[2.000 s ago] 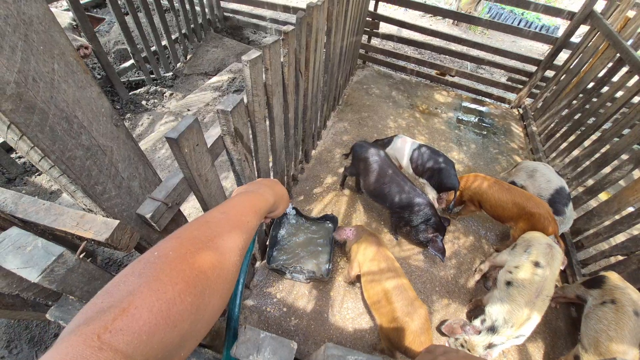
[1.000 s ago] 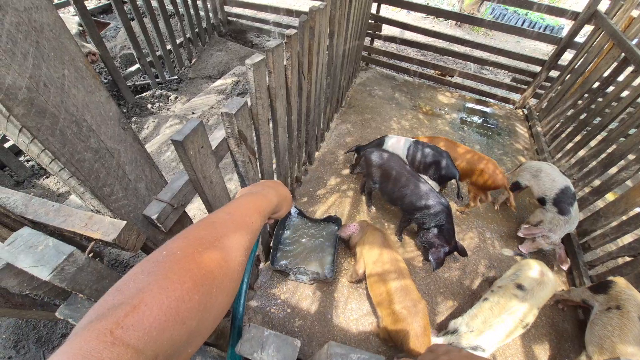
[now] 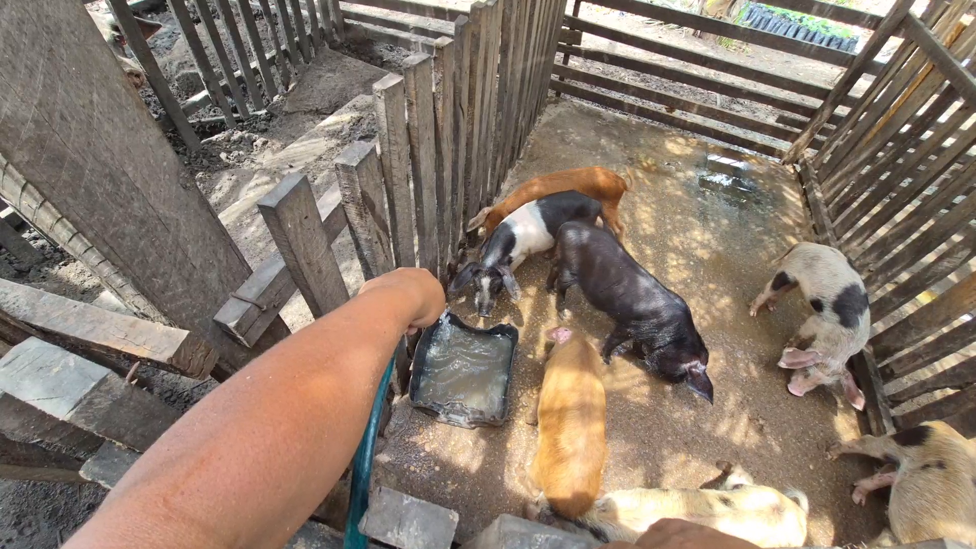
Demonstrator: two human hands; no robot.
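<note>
My left hand (image 3: 415, 297) reaches over the wooden fence from the lower left, closed around the end of a green garden hose (image 3: 366, 457). Water runs from beside the fingers into a black plastic trough (image 3: 465, 370) holding cloudy water. A black-and-white piglet (image 3: 518, 236) has its snout close to the trough's far edge, and a tan piglet (image 3: 570, 419) stands to its right. A dark piglet (image 3: 625, 293) and a reddish-brown one (image 3: 564, 187) are farther back. At the bottom edge, a brown rounded shape appears to be part of my right hand (image 3: 679, 535); its fingers are not clear.
Slatted wooden fences (image 3: 427, 152) enclose the wet concrete floor (image 3: 671, 450). Spotted piglets (image 3: 827, 305) are along the right and near sides. A puddle (image 3: 728, 179) lies toward the back. Rough timber rails (image 3: 99, 320) and a broad board (image 3: 130, 152) are at left.
The black-and-white piglet has turned toward the trough, and the reddish-brown piglet has moved left to the fence behind it. The dark piglet has shifted right. My left hand stays above the trough.
</note>
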